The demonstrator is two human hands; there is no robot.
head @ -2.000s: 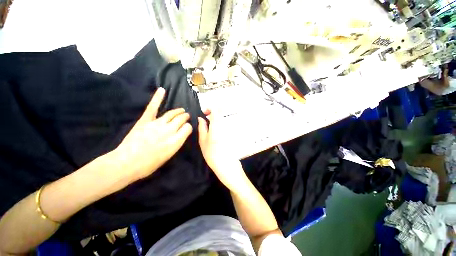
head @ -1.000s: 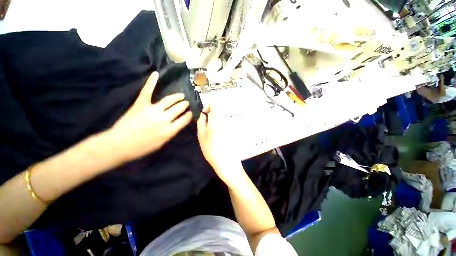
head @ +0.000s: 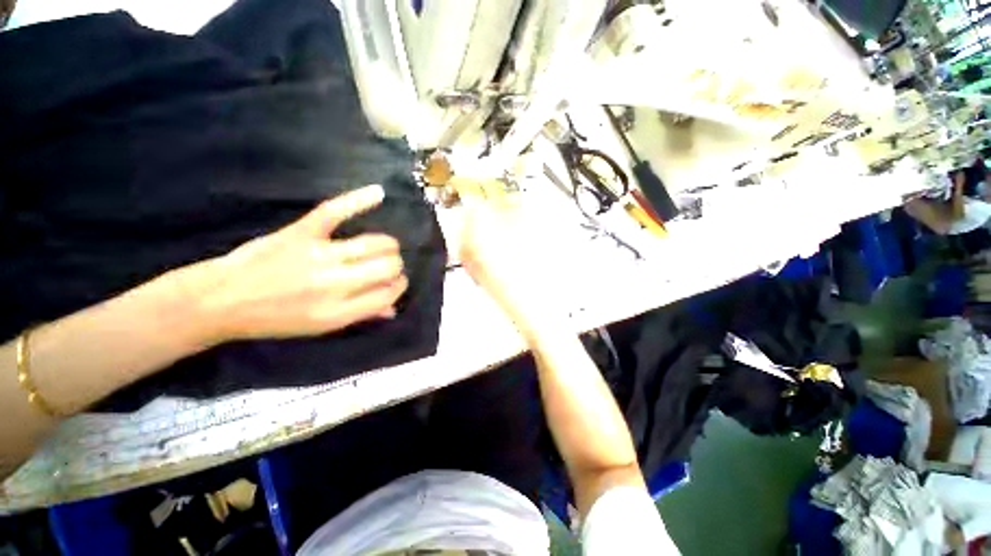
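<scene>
A large black cloth lies over the left of the white machine table, its right edge running under the sewing machine head. A brownish spot shows beside the needle area. My left hand rests on the cloth, fingers spread, pressing with nothing gripped. My right hand is just right of the cloth's edge, reaching up to the needle area. Its fingers are overexposed and blend with the machine, so their hold cannot be told.
Black-handled scissors, a dark-handled tool, an orange-tipped tool and slim grey snips lie right of the needle. A black cloth heap hangs below the table edge. A blue bin is below left. Another person's arm shows far right.
The cloth has moved up and away, uncovering the table's front edge at left. My left hand has shifted slightly down and left. My right hand has moved up toward the needle.
</scene>
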